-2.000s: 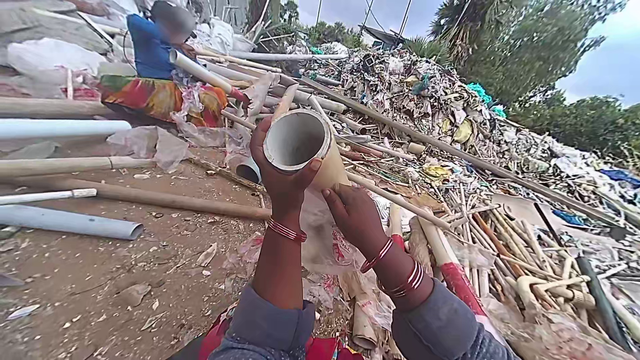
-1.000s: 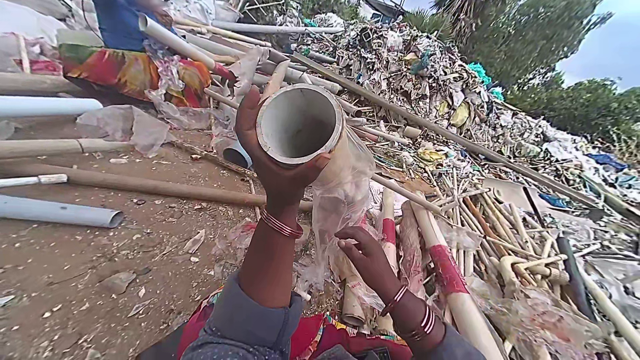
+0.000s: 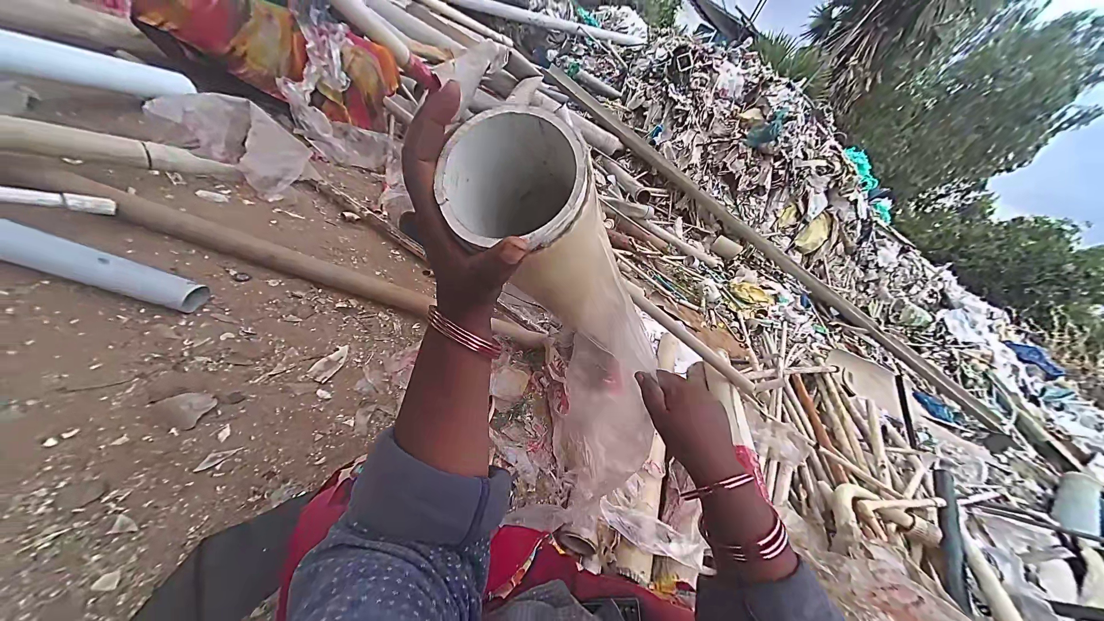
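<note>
My left hand is wrapped round the near end of a wide cream plastic pipe, whose round mouth faces me. Thin clear plastic film hangs from the pipe's side down over the ground. Beside that film is my right hand, fingers bent, thumb and forefinger at its edge; whether they pinch it is hard to see. Both wrists wear bangles.
Grey pipe, white pipe and a long brown pole lie on the dirt at left. A person's colourful cloth shows at upper left. Thin pipes are heaped at right, below a large waste mound.
My right hand has left the pipe's side, where it was two seconds ago, and is now lower, by the hanging film. The left hand still grips the pipe's end.
</note>
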